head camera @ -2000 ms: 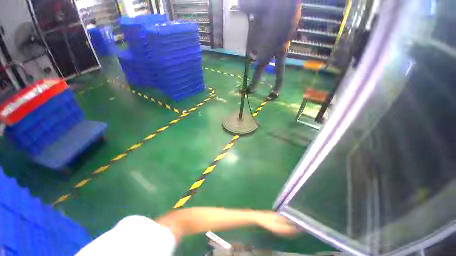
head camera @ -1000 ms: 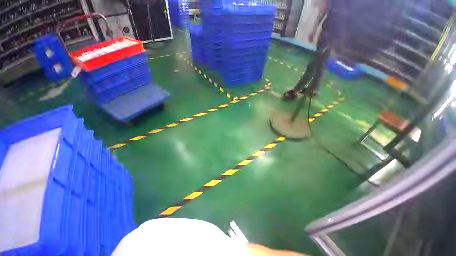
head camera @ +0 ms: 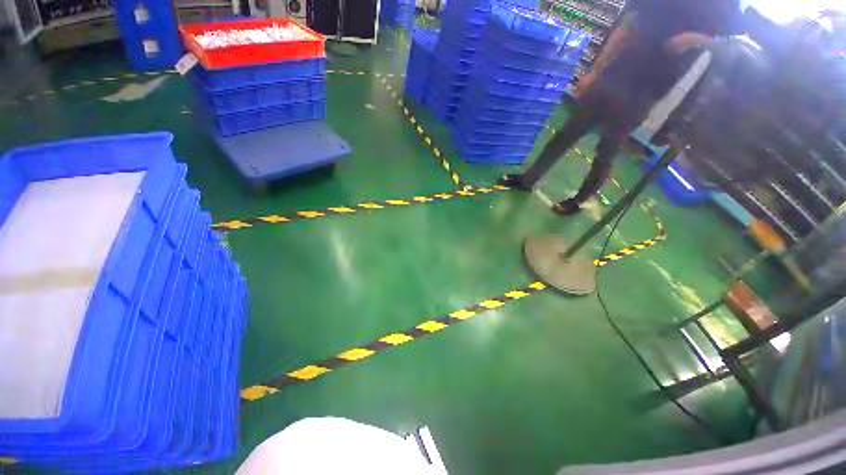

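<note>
A stack of blue plastic bins (head camera: pixel 185 315) stands on the floor at the left, nearest in front of me. The top bin has a flat white liner sheet (head camera: pixel 65 250) with a pale brown band across it. A white sleeve (head camera: pixel 339 450) shows at the bottom edge, with a small white strip beside it. Neither of my hands is visible; both are outside the picture or hidden.
A red bin (head camera: pixel 255 56) of white items tops blue bins on a platform trolley (head camera: pixel 288 151). Behind are tall blue bin stacks (head camera: pixel 519 83) and a standing person (head camera: pixel 617 93). A round-based stand (head camera: pixel 561 264) trails a cable near a stool (head camera: pixel 749 308). A pale frame edge (head camera: pixel 742 455) crosses the bottom right.
The view has turned left and the near bin stack has come fully into view. My bare forearm and hand have left the picture. The clear door has slid toward the bottom right corner.
</note>
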